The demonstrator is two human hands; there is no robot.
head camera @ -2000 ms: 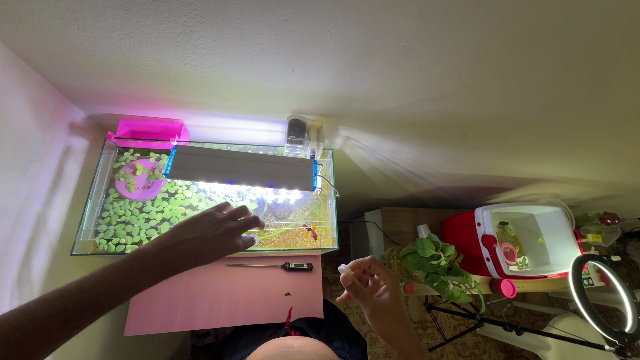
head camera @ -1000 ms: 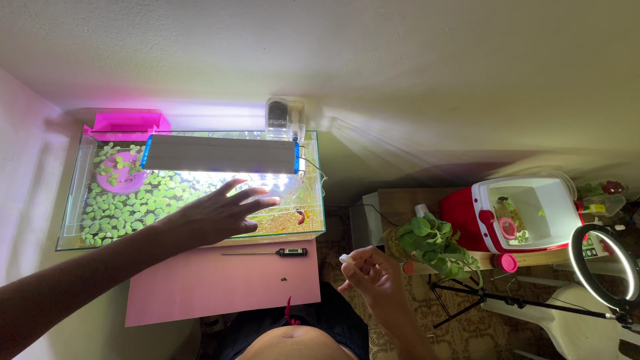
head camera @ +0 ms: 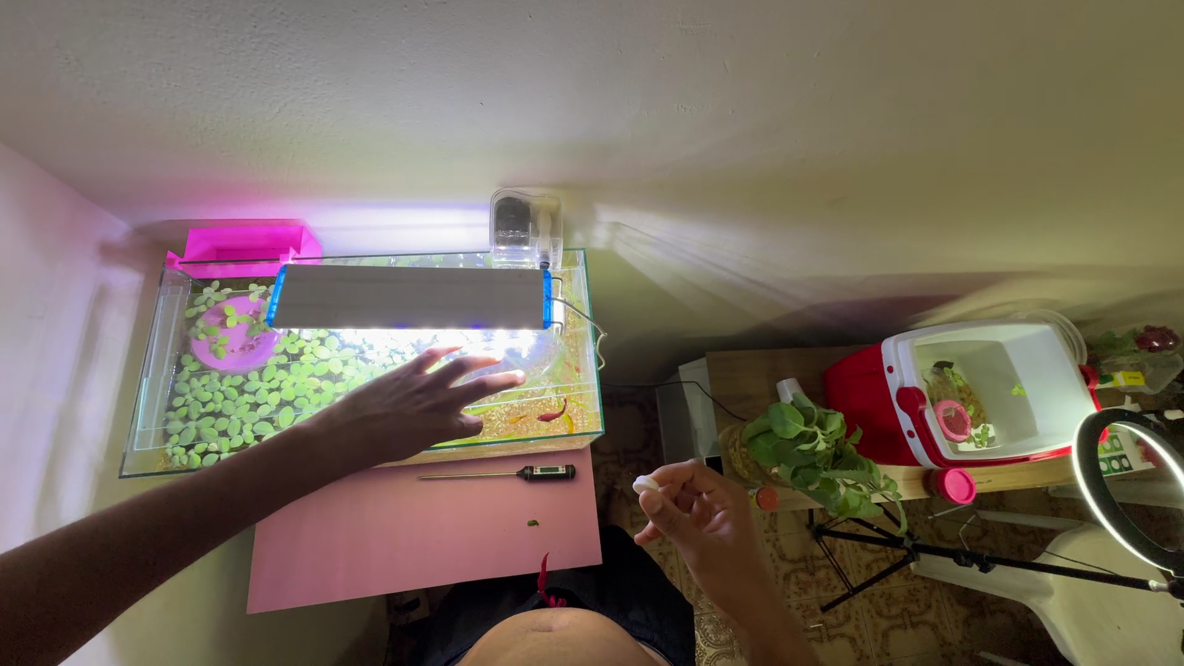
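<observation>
My left hand (head camera: 430,402) is spread palm down over the front part of a glass aquarium (head camera: 597,370), fingers apart and holding nothing. Whether its fingertips touch the water I cannot tell. Round-leaved floating plants (head camera: 231,398) cover the aquarium's left side, around a pink round dish (head camera: 236,333). Red and orange fish (head camera: 552,413) show at the front right. An LED aquarium lamp (head camera: 412,298) spans the top. Right of the pink board, my right hand (head camera: 694,518) pinches a small white object (head camera: 645,484) between thumb and fingers.
A digital probe thermometer (head camera: 546,473) lies on the pink board (head camera: 416,546). A clear hang-on filter (head camera: 525,227) and a pink box (head camera: 245,242) sit at the aquarium's back. To the right are a leafy plant (head camera: 814,444), a red and white cooler (head camera: 860,398), a ring light (head camera: 1101,499) and a white chair (head camera: 1101,592).
My left hand has opened wider over the aquarium, its fingers more spread than two seconds ago. My right hand still pinches the white object.
</observation>
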